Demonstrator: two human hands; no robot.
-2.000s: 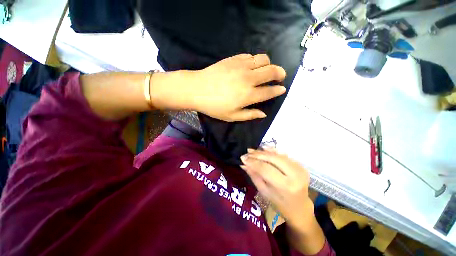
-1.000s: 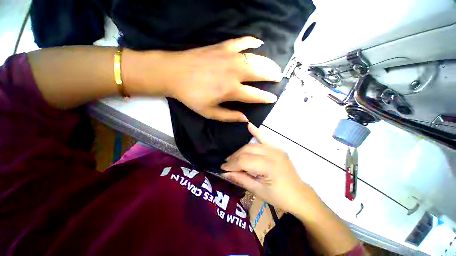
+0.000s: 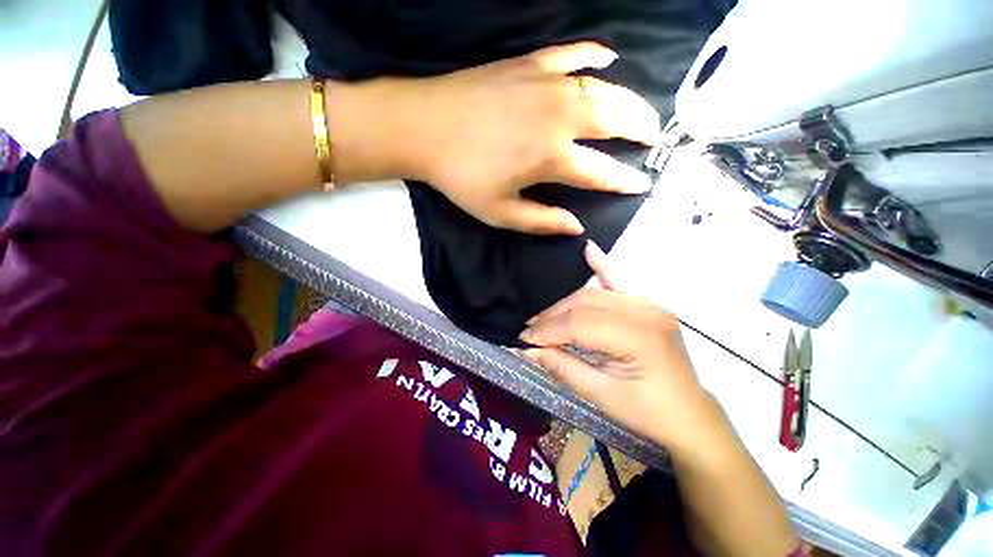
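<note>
The black garment (image 3: 490, 261) lies on the white table, its right edge running beside the presser foot (image 3: 666, 147). My left hand (image 3: 523, 136) lies flat on the cloth with the fingers spread, fingertips near the presser foot; it grips nothing. My right hand (image 3: 615, 343) pinches the near corner of the cloth edge between thumb and fingers at the table's front edge. The needle itself cannot be made out.
The white machine head (image 3: 860, 65) with a grey-blue knob (image 3: 804, 294) is at the right. Red-handled thread snips (image 3: 795, 397) lie below the knob. A measuring tape (image 3: 370, 299) runs along the near table edge. More dark cloth (image 3: 191, 44) lies at upper left. A cardboard box (image 3: 588, 479) is below the table.
The view has shifted so the machine head shows more fully than at first. Since the earliest frame, the cloth edge lies along the presser foot; my left hand stays spread and my right hand keeps pinching the corner.
</note>
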